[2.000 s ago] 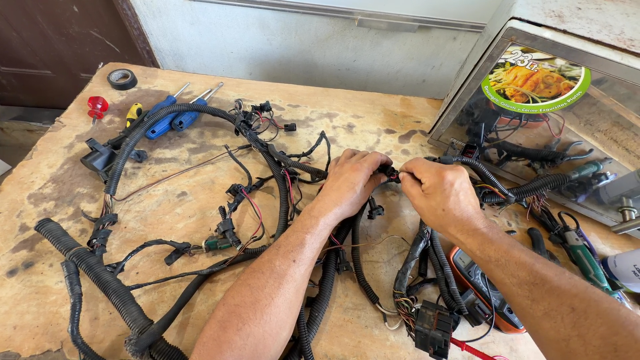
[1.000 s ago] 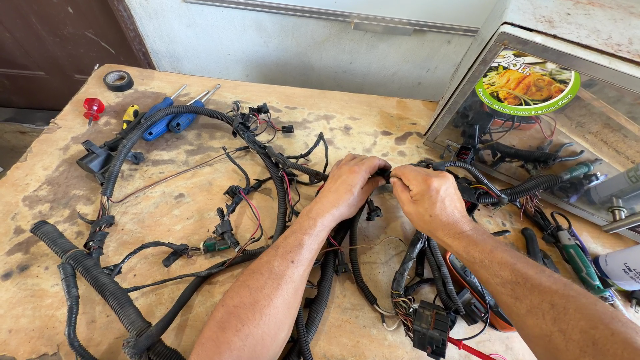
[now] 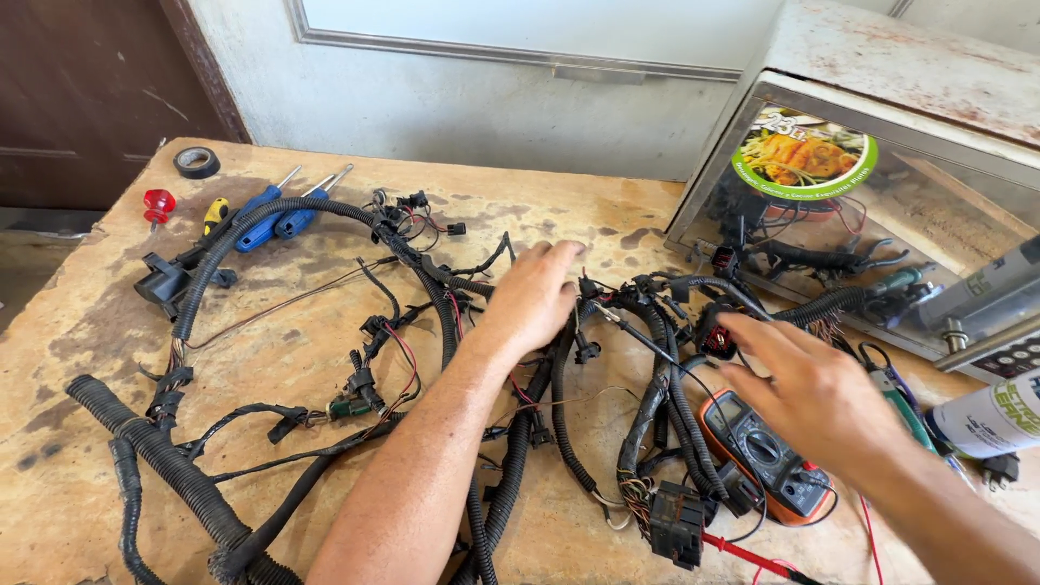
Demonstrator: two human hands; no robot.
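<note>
A black wiring harness (image 3: 199, 280) in corrugated tubing spreads over the wooden table. My left hand (image 3: 536, 292) rests by its middle branches, fingers partly bent; whether it pinches anything underneath cannot be told. My right hand (image 3: 804, 382) is raised with spread fingers beside a black multi-pin connector (image 3: 717, 340), holding nothing visible. Below it lies an orange digital multimeter (image 3: 764, 447). A black test probe (image 3: 642, 337) lies across the harness between my hands. The red test probe (image 3: 751, 556) touches a large black connector block (image 3: 676, 524) near the front edge.
Black tape (image 3: 196, 162), a red stubby screwdriver (image 3: 158, 206), a yellow-handled tool (image 3: 215, 216) and blue-handled screwdrivers (image 3: 260, 219) lie at the back left. A toaster oven (image 3: 886, 73) stands at right, with a spray can (image 3: 987, 418) and green-handled tool (image 3: 898, 406) before it.
My hands were close together at the harness's middle; they are now apart. The right hand has moved right and spread its fingers, uncovering the black probe and the multimeter's face.
</note>
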